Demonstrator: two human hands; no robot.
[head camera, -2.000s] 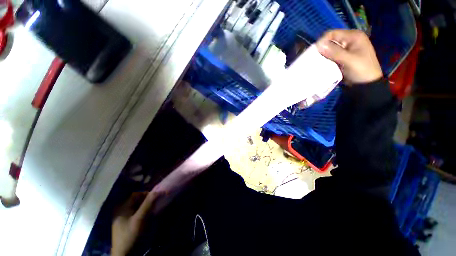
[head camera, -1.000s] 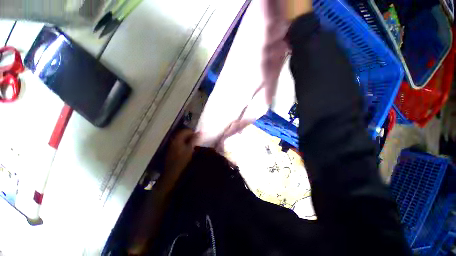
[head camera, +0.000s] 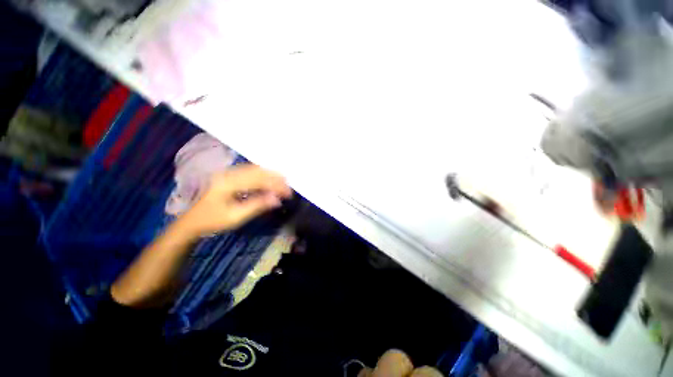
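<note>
My left hand (head camera: 229, 199) is blurred beside the table's front edge, its fingers curled and close together. Whether it holds anything cannot be told. Pink fabric (head camera: 195, 166) hangs or lies behind it, below the table edge. More pale pink fabric (head camera: 173, 55) lies on the white table (head camera: 435, 243) at the upper left, washed out by glare. Only a few fingers of my right hand (head camera: 395, 364) show at the bottom edge, and the rest is cut off.
A black smartphone (head camera: 616, 283) lies at the table's right, near a red marker piece (head camera: 575, 261) on a dark line and red-orange scissor handles (head camera: 629, 204). A grey machine part (head camera: 583, 140) blurs at right. Blue crates (head camera: 111, 228) stand below the table at left.
The view has swung left, so the phone and scissors now appear at right. The pink fabric earlier stretched between my hands is no longer seen there. My left hand is now beside the table edge.
</note>
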